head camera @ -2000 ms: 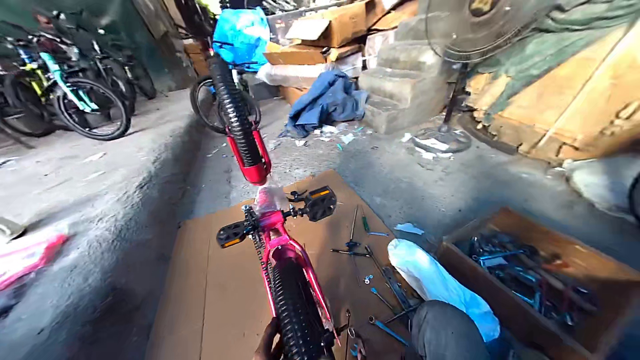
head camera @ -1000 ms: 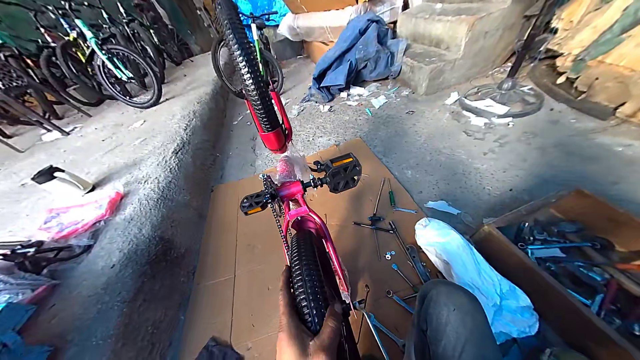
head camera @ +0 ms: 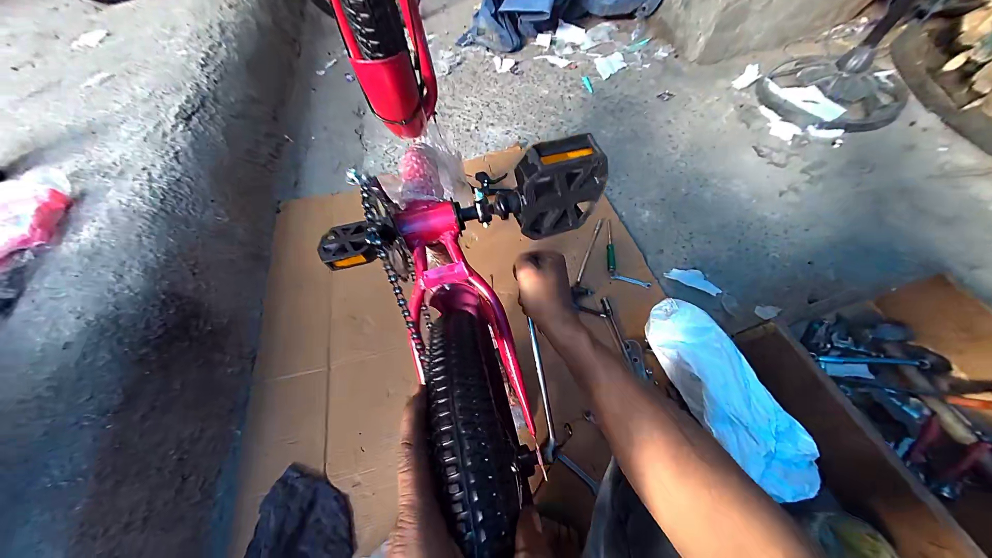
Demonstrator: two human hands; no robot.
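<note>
A pink bicycle frame (head camera: pixel 443 275) stands upside down, with its pedals, chain (head camera: pixel 397 291) and knobbly rear tire (head camera: pixel 465 434) in view. My left hand (head camera: pixel 422 496) grips that tire at the bottom of the view, with fingers on both sides. To the right, my right hand (head camera: pixel 542 287) is closed around the upper end of a long metal wrench (head camera: pixel 540 380). The wrench's lower end meets the rear axle area, where its exact seat on the nut cannot be told. The black right-side pedal (head camera: pixel 559 186) is just above my right hand.
A cardboard sheet (head camera: pixel 298 310) lies under the bicycle, with a green-handled screwdriver (head camera: pixel 611 252) and other tools at the right. A white wrapped bundle (head camera: pixel 728 395) lies beside a wooden box (head camera: pixel 845 434) of tools. A concrete ledge (head camera: pixel 194 194) runs along the left.
My right hand has come into view and holds the wrench, which was by the rear axle one second ago. My left hand stays on the tire. The view has tilted down and closer.
</note>
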